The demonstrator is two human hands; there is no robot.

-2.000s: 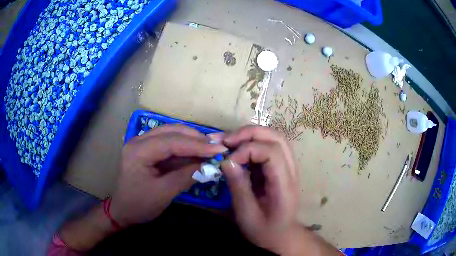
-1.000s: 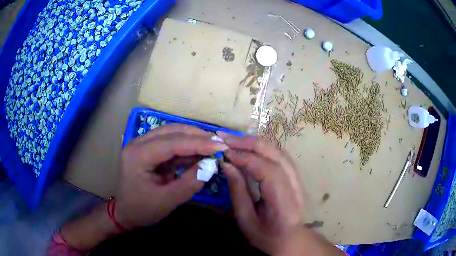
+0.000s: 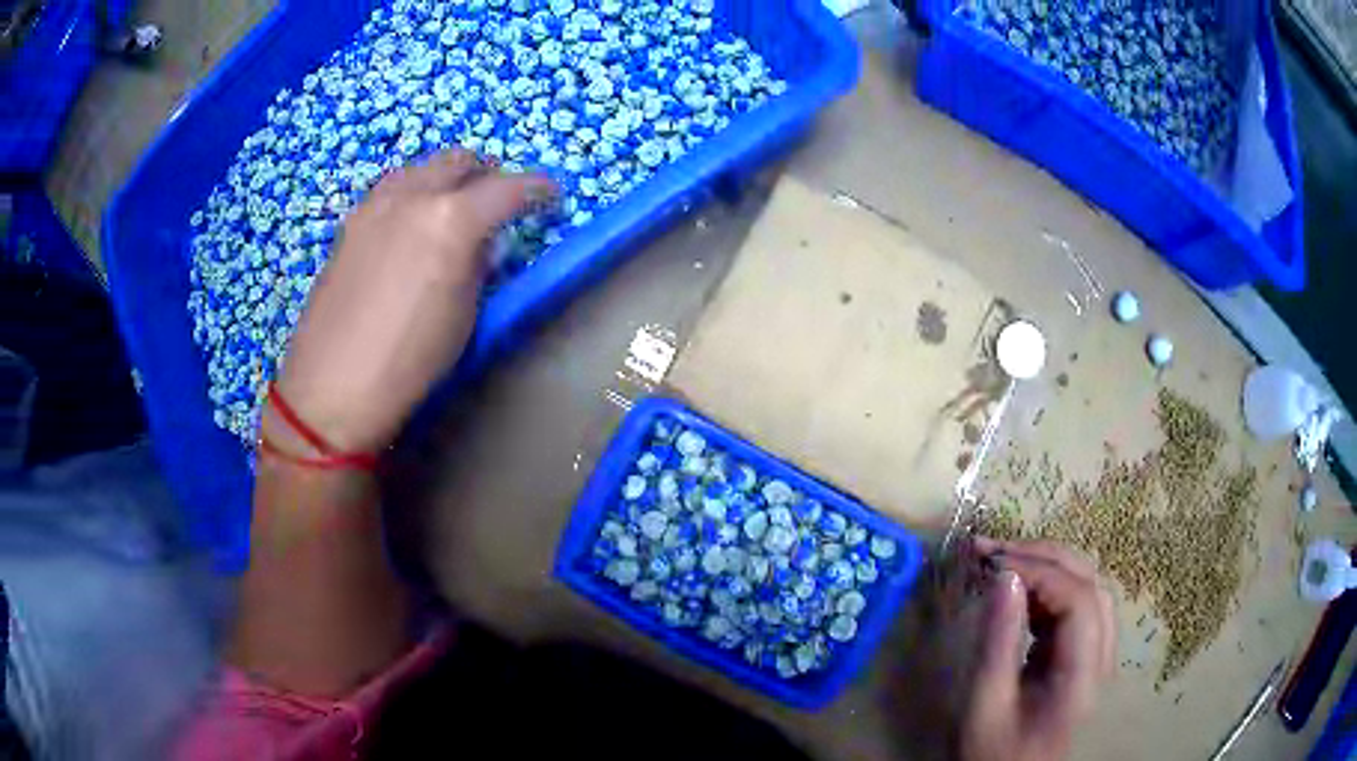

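My left hand [image 3: 424,268], with a red cord at the wrist, is over the small blue-and-white parts [image 3: 625,89] in the large blue tote [image 3: 595,238]. Its fingertips are blurred and partly hidden among the parts, so a grasp cannot be made out. The small blue tray [image 3: 625,595], full of similar parts, lies in front of me between my hands. My right hand [image 3: 1046,625] is just right of the tray, at the near left edge of the brass-coloured pins [image 3: 1176,528]. Its thumb and fingers are curled close together; whether they hold a pin is unclear.
A cardboard square [image 3: 833,327] lies behind the tray with a round white disc [image 3: 1021,350] at its right. A deeper blue bin [image 3: 1101,179] holds parts at the back right. Squeeze bottles [image 3: 1275,402], pale balls [image 3: 1127,306], a thin rod [image 3: 1250,714] and a dark phone [image 3: 1322,662] are at right.
The view has swung left. My hands, earlier together over the small tray, have parted: the left moved into the large tote, the right to the pins. The small tray is now uncovered.
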